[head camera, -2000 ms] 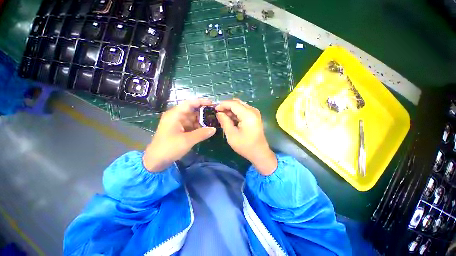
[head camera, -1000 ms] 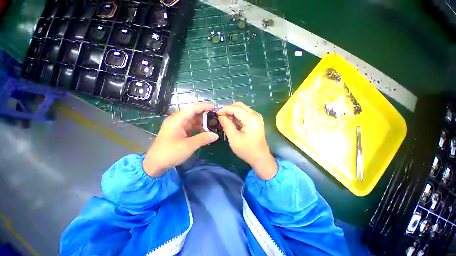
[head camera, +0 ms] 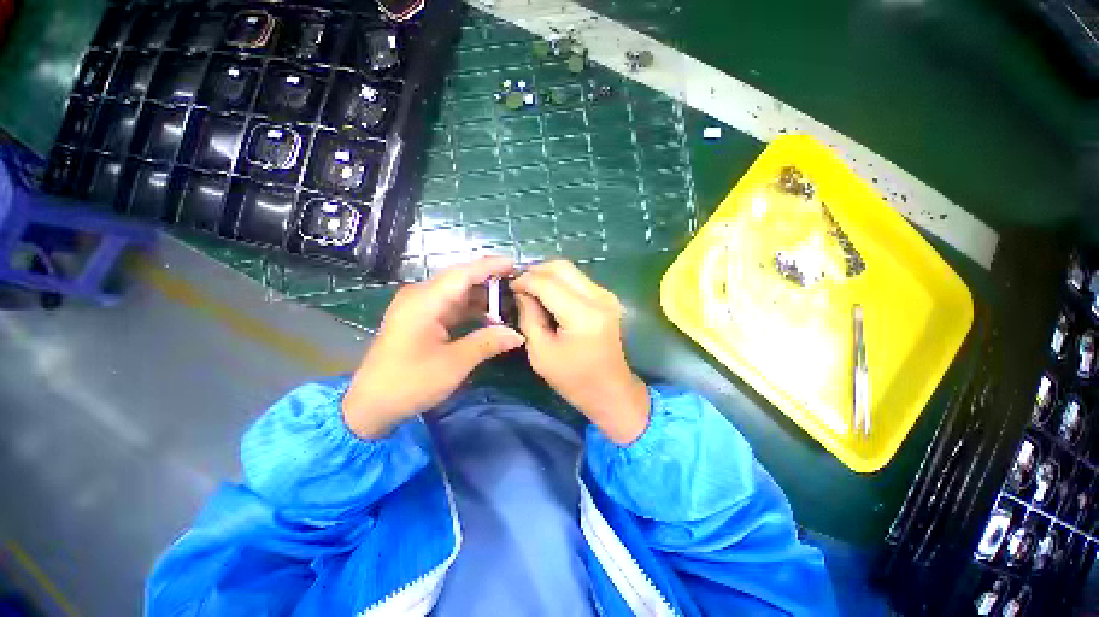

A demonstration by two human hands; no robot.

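Note:
A small dark watch housing (head camera: 498,300) with a shiny silver rim is held between both hands above the bench edge, its bright side facing left. My left hand (head camera: 432,335) grips it with the thumb below and the fingers above. My right hand (head camera: 571,335) has its fingertips at the housing's right side and covers part of it. Whether a small part sits under the right fingertips cannot be seen.
A black blister tray (head camera: 176,169) with housings lies upper left, partly over a clear blister tray (head camera: 603,193). A yellow tray (head camera: 936,316) at right holds tweezers (head camera: 861,368) and loose small parts. Stacked black trays (head camera: 964,476) stand lower right. A purple stool (head camera: 72,223) is at left.
The housing has turned more edge-on between the hands. My right fingers have shifted slightly left over it. The view has shifted a little, and more of the purple stool shows.

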